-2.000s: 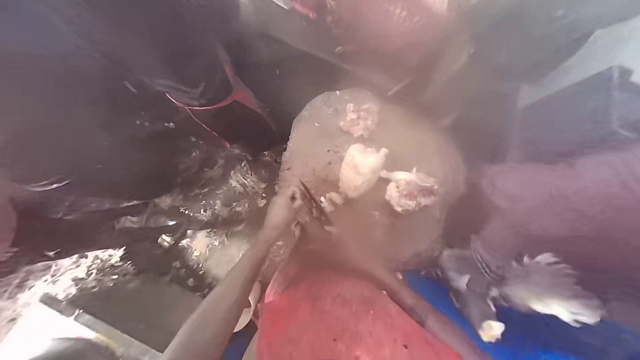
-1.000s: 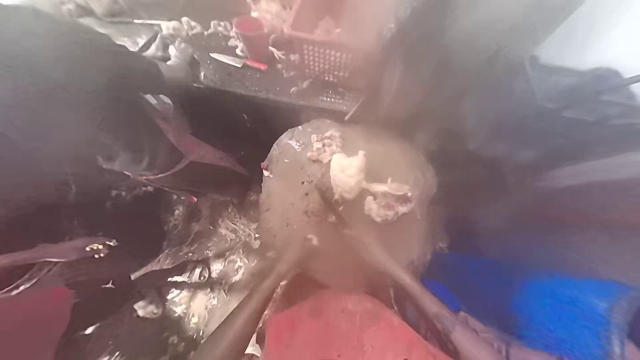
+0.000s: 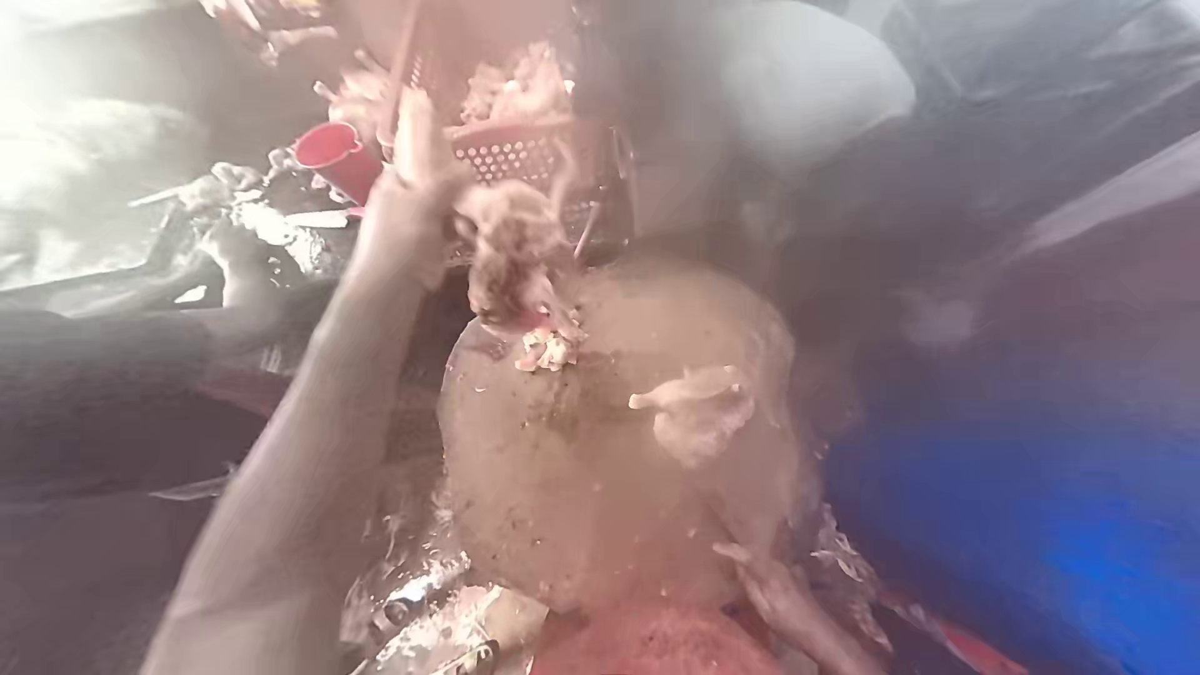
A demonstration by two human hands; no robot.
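My left hand [image 3: 422, 202] is stretched forward above the far left edge of a round, pale cutting block [image 3: 600, 469], shut on a raw poultry piece [image 3: 516, 253] that hangs over the block. Small raw scraps [image 3: 548, 349] lie on the block just below that piece. Another raw poultry piece [image 3: 698, 412] rests right of the block's middle. My right hand [image 3: 759, 577] is low at the block's near right edge, away from the meat; haze and blur hide whether it holds anything.
Beyond the block stands a perforated red plastic basket [image 3: 511, 155] with raw meat pieces in it. Left of it are a red cup [image 3: 337, 159], a knife [image 3: 319, 218] and other raw pieces. Another person's hand [image 3: 239, 258] is at the left. Something blue [image 3: 1106, 553] lies at the right.
My left hand has moved forward from the block toward the basket, with a poultry piece in it. My right hand has drawn back to the near right edge. The view has shifted.
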